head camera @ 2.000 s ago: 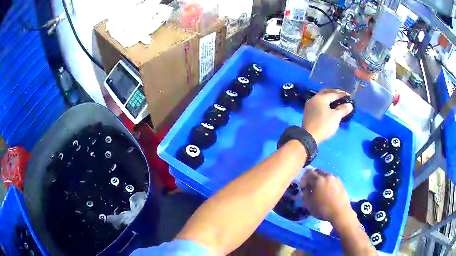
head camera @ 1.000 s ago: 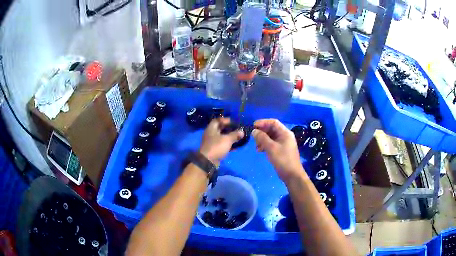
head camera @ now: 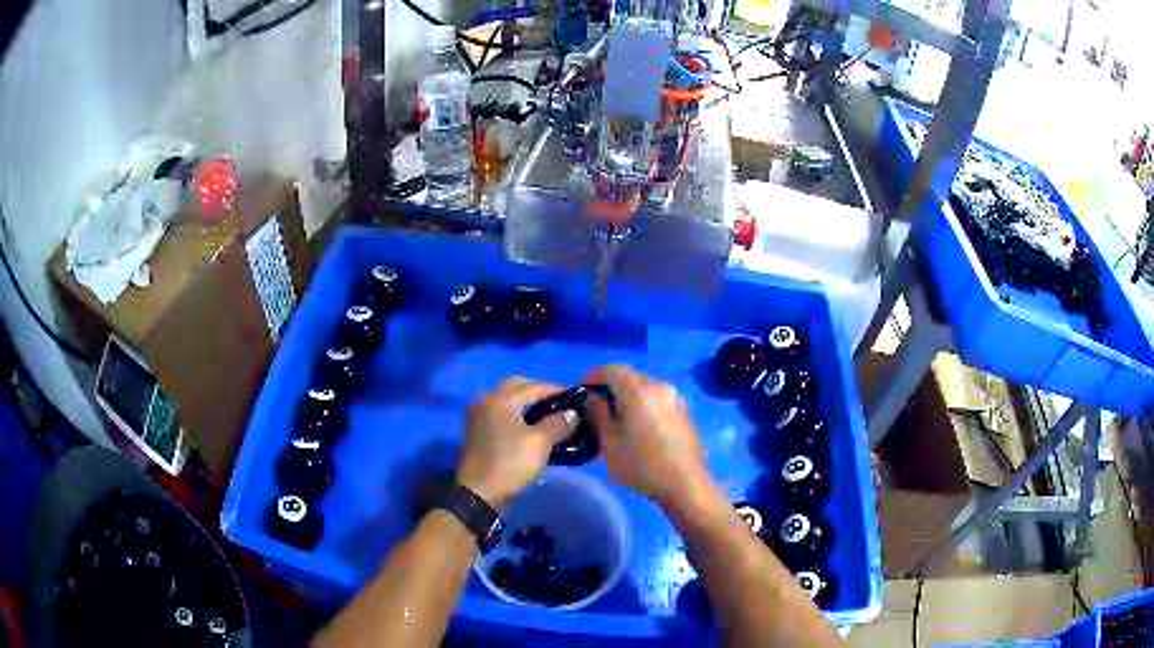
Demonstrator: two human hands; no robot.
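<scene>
My left hand (head camera: 506, 437) and my right hand (head camera: 648, 433) hold one glossy black ball (head camera: 577, 443) between them, just above the plug tub. My right fingers press at the top of the ball; whether they hold a plug is hidden. The round translucent plug tub (head camera: 618, 532) holds small black pieces. It stands at the front of the blue work tray (head camera: 683, 380). Black 8-balls line the tray's left side (head camera: 339, 367) and right side (head camera: 797, 471), and two sit near the back edge (head camera: 529, 309).
The filling nozzle (head camera: 602, 272) points down over the tray's back part. A carton (head camera: 203, 342) and scale (head camera: 142, 403) stand left, a dark ball tub (head camera: 51, 506) lower left. A bottle (head camera: 446, 120) stands behind. A blue parts tray (head camera: 1012, 336) is at right.
Both hands have moved from under the nozzle toward the front of the tray with the ball. Earlier my right hand was at the plug tub.
</scene>
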